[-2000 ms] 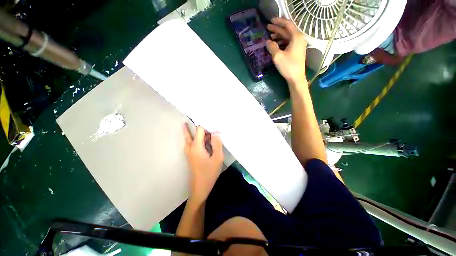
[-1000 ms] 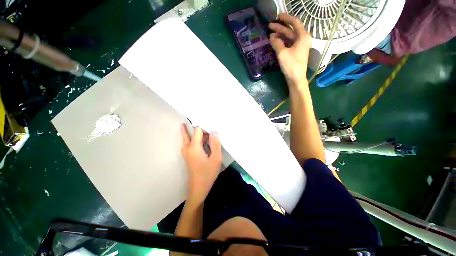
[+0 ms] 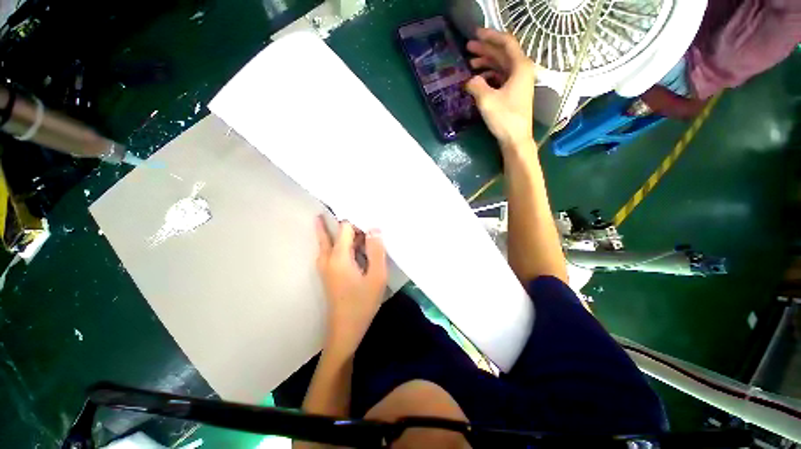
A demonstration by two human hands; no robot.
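My left hand point(image 3: 353, 274) rests at the inner edge of the grey cardboard sheet point(image 3: 237, 289), beside the curled white paper point(image 3: 378, 167). Its fingers are bent, with a dark spot between them; I cannot tell if it holds anything. My right hand point(image 3: 502, 88) is over the right edge of a smartphone point(image 3: 436, 74) with a lit screen, fingers apart, thumb at the phone's edge. A white glue blob point(image 3: 186, 215) lies on the cardboard. The dispensing gun point(image 3: 57, 127) enters from the left, its pale-blue tip point(image 3: 136, 160) over the cardboard's upper left edge.
A white fan point(image 3: 584, 35) stands beyond my right hand. A blue object point(image 3: 606, 127) and another person's hand and pink sleeve point(image 3: 746, 44) are at the upper right. A metal stand point(image 3: 588, 237) is right of my right forearm. A yellow-black stripe point(image 3: 663, 171) crosses the green surface.
My right thumb has moved down and left to the phone's edge. The gun and its tip appear slightly farther left and lower. My left hand stays at the cardboard and paper edge.
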